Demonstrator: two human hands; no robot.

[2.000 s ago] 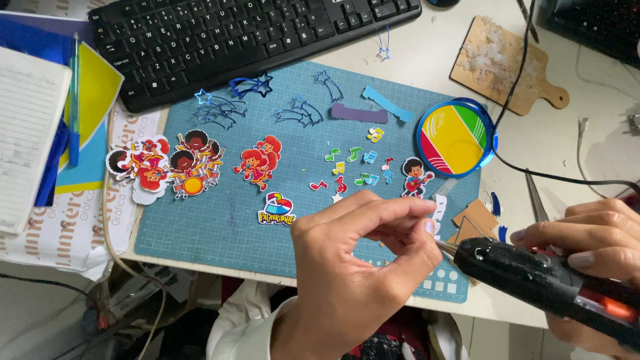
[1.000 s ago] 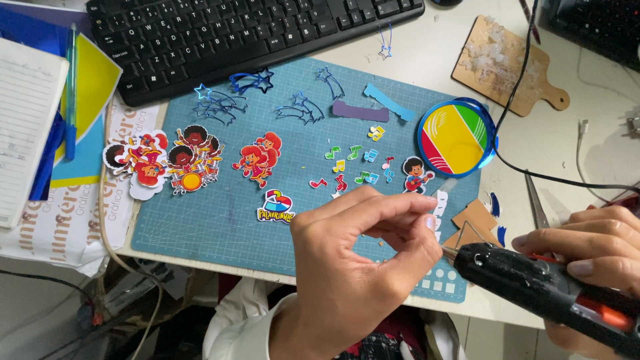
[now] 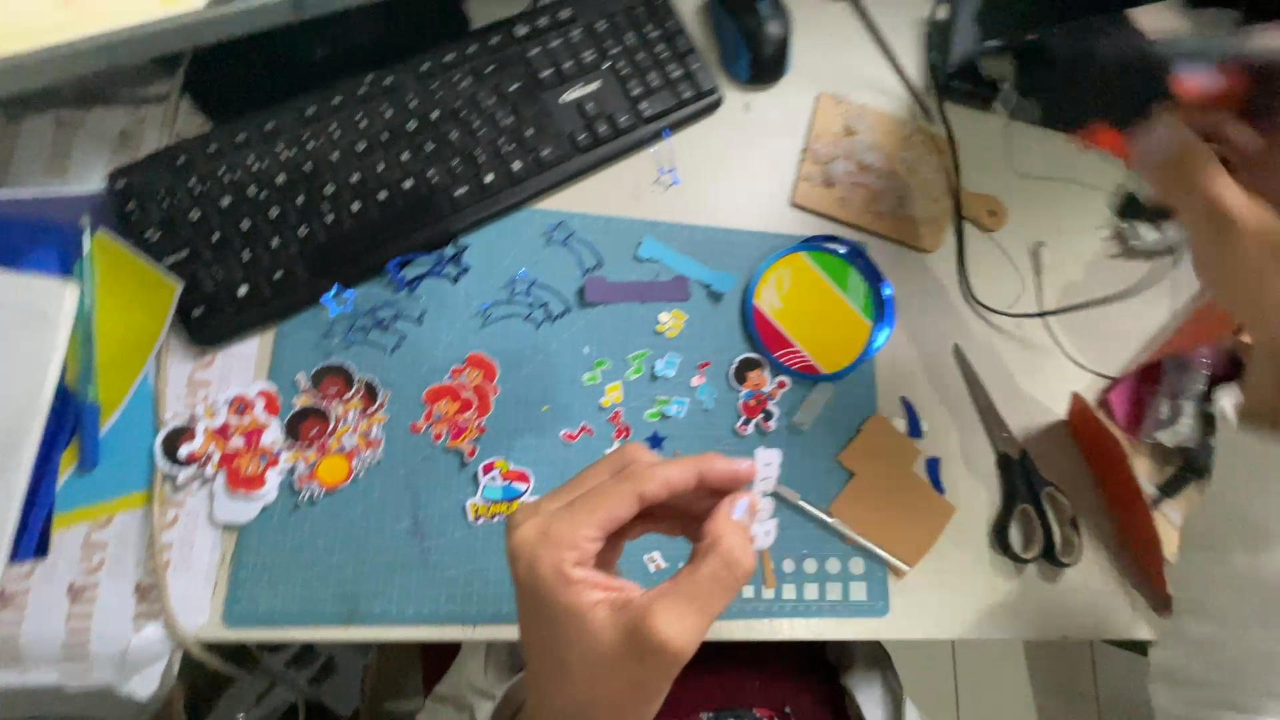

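My left hand (image 3: 630, 570) pinches a small white cut-out of letters (image 3: 766, 495) between thumb and forefinger, above the teal cutting mat (image 3: 400, 560). At the upper right, my right hand (image 3: 1190, 170) is blurred around a dark tool with orange-red parts (image 3: 1205, 85), likely the hot glue gun. A craft knife (image 3: 845, 530) lies near the letters. A round blue-rimmed lid with coloured paper (image 3: 815, 310) and a guitar-player cut-out (image 3: 757, 393) are on the mat. Left of them lie small paper music notes (image 3: 637, 365), red-haired figure cut-outs (image 3: 460, 405) and drummer cut-outs (image 3: 335, 430).
A black keyboard (image 3: 420, 150) and a mouse (image 3: 748, 40) stand behind the mat. To the right are a wooden board with glue residue (image 3: 870, 170), black scissors (image 3: 1030, 500), brown cardboard (image 3: 890, 505) and a loose black cable (image 3: 960, 240). Papers (image 3: 35, 400) lie at the left.
My right hand has moved with the glue gun from beside my left hand up to the far right. My left hand still pinches its small piece. The view has shifted.
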